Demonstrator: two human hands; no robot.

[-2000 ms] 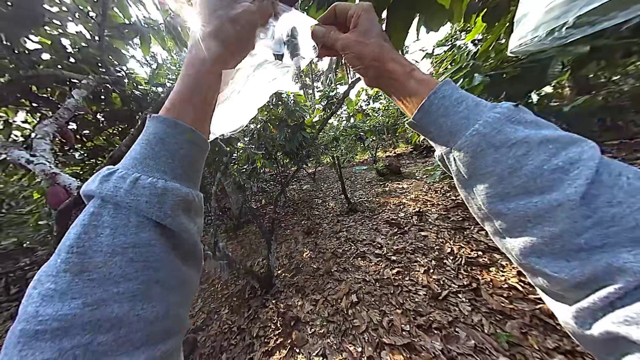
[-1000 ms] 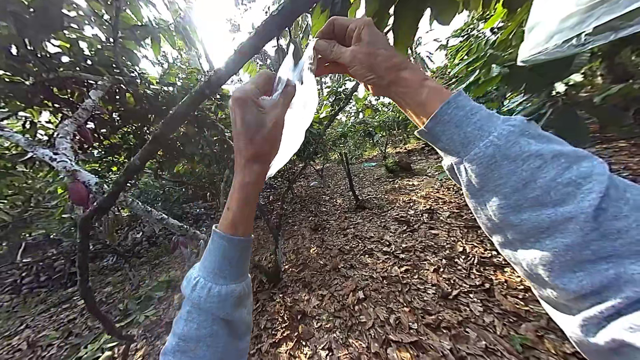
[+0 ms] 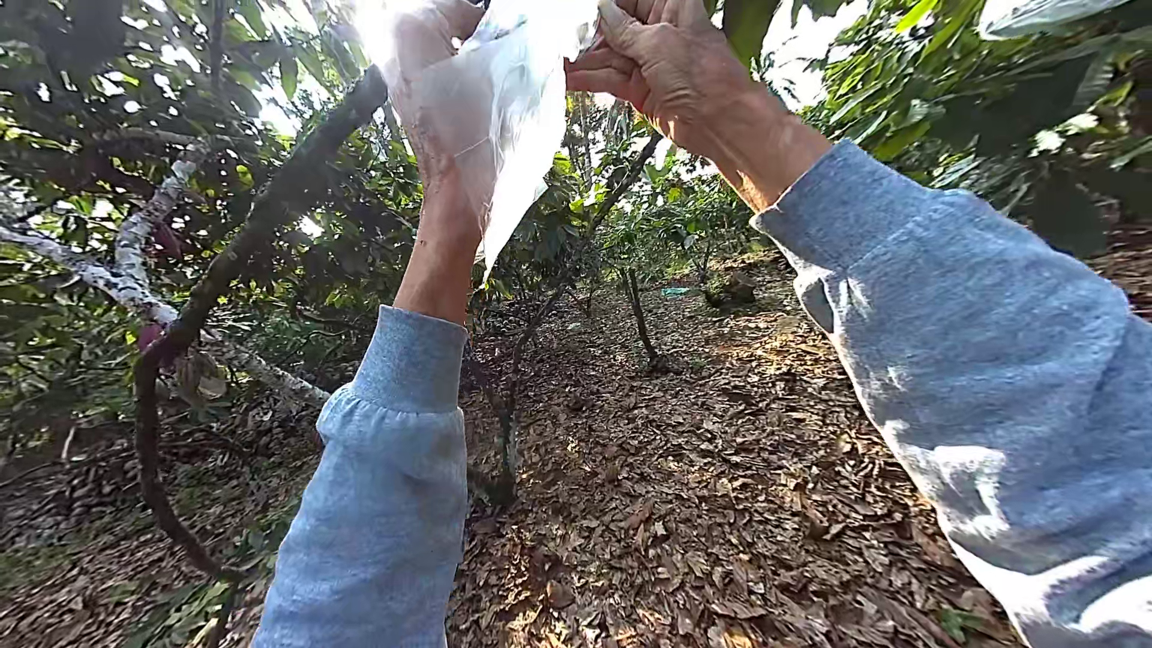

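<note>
A thin, translucent white plastic bag [image 3: 526, 135] hangs at the top centre, bright in the sunlight. My left hand [image 3: 441, 99] grips it from the left, and part of the film lies over the wrist. My right hand [image 3: 661, 67] pinches the bag's upper right side between thumb and fingers. Both hands are raised close together, their tops cut off by the frame's upper edge. What is inside or behind the bag up there cannot be made out.
A dark bent branch [image 3: 261, 216] rises at the left, near a pale lichened branch [image 3: 99, 274] and a reddish pod [image 3: 150, 337]. Another piece of clear plastic [image 3: 1035, 13] hangs at the top right. Leaf litter [image 3: 720, 486] covers the ground around thin trunks [image 3: 641, 315].
The bag, edge-on a second ago, now spreads wider and drapes over my left wrist. My left hand has risen towards the top edge. My right hand keeps its pinch.
</note>
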